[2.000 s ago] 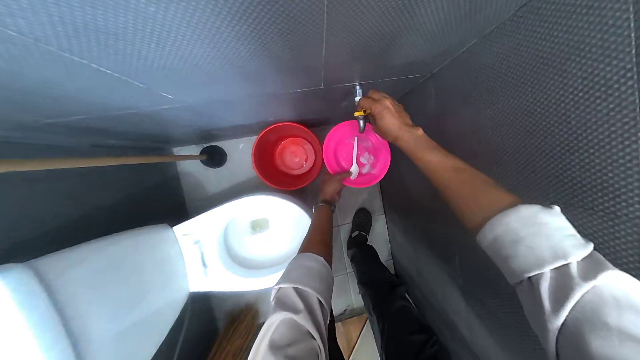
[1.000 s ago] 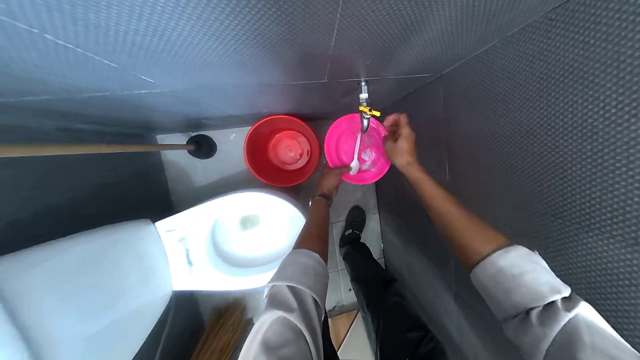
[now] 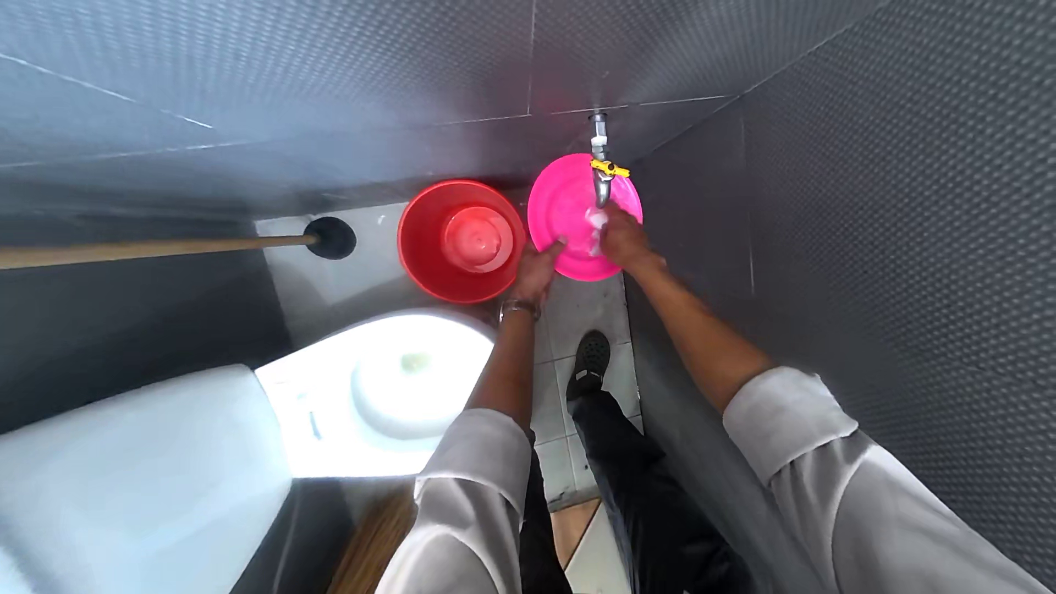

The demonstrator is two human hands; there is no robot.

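A pink plastic basin (image 3: pixel 569 194) stands under a metal wall tap (image 3: pixel 601 186) with a yellow handle. My left hand (image 3: pixel 536 268) is at the basin's lower left rim, its thumb over the edge; whether it grips the rim I cannot tell. My right hand (image 3: pixel 624 238) is over the basin's right side, just below the tap's spout, with its fingers near a whitish patch (image 3: pixel 596 219). Whether it holds anything is hidden. A red plastic bucket (image 3: pixel 421 247) stands directly left of the basin, with a round red vessel (image 3: pixel 478 239) inside.
A white toilet (image 3: pixel 322 396) is at lower left. A black plunger (image 3: pixel 332 238) with a wooden handle leans in from the left. A straw broom (image 3: pixel 375 544) lies below the toilet. My dark clog (image 3: pixel 591 355) is on the tiles. Textured grey walls (image 3: pixel 858 206) stand close behind and right.
My right hand has moved from the tap's handle down into the basin area below the spout. The white spoon-like utensil seen earlier in the basin, near my left hand, no longer shows there.
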